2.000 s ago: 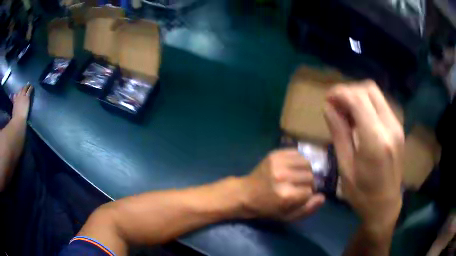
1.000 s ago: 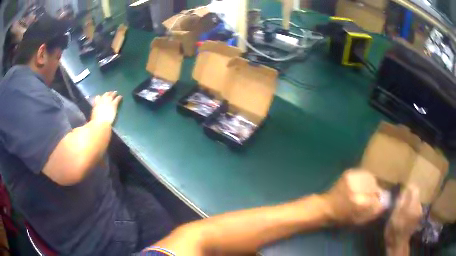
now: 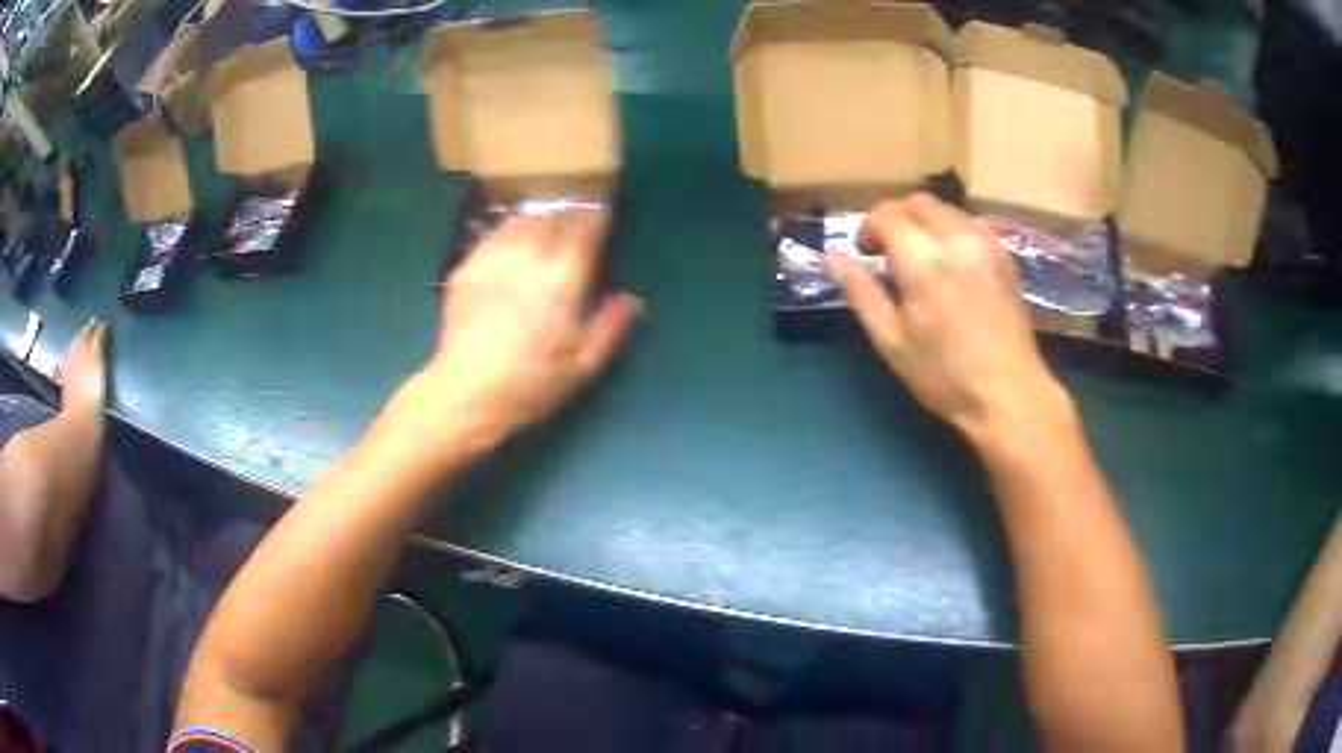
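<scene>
My left hand [image 3: 523, 316] lies over an open carton with a brown lid [image 3: 526, 103] left of centre. Its fingers cover most of the bagged contents and its thumb points out to the right. My right hand [image 3: 942, 302] is over the tray of another open carton [image 3: 842, 118], thumb and fingertips at a shiny clear bag [image 3: 802, 253]. The fingertips of both hands are partly hidden or blurred, so a grip cannot be told. Two more open cartons, with brown lids [image 3: 1038, 125] [image 3: 1195, 169], stand close at its right with shiny bags inside.
Two open cartons [image 3: 265, 118] [image 3: 155, 177] stand at the left on the green table [image 3: 707, 471]. A person's hand [image 3: 86, 368] rests at the left table edge. Another person's forearm [image 3: 1303, 647] shows at the lower right. Dark items and cables lie at the back.
The view has swung right and down. My hands, close together before, are now apart over two separate cartons. One carton from the left group now stands nearer the middle, under my left hand.
</scene>
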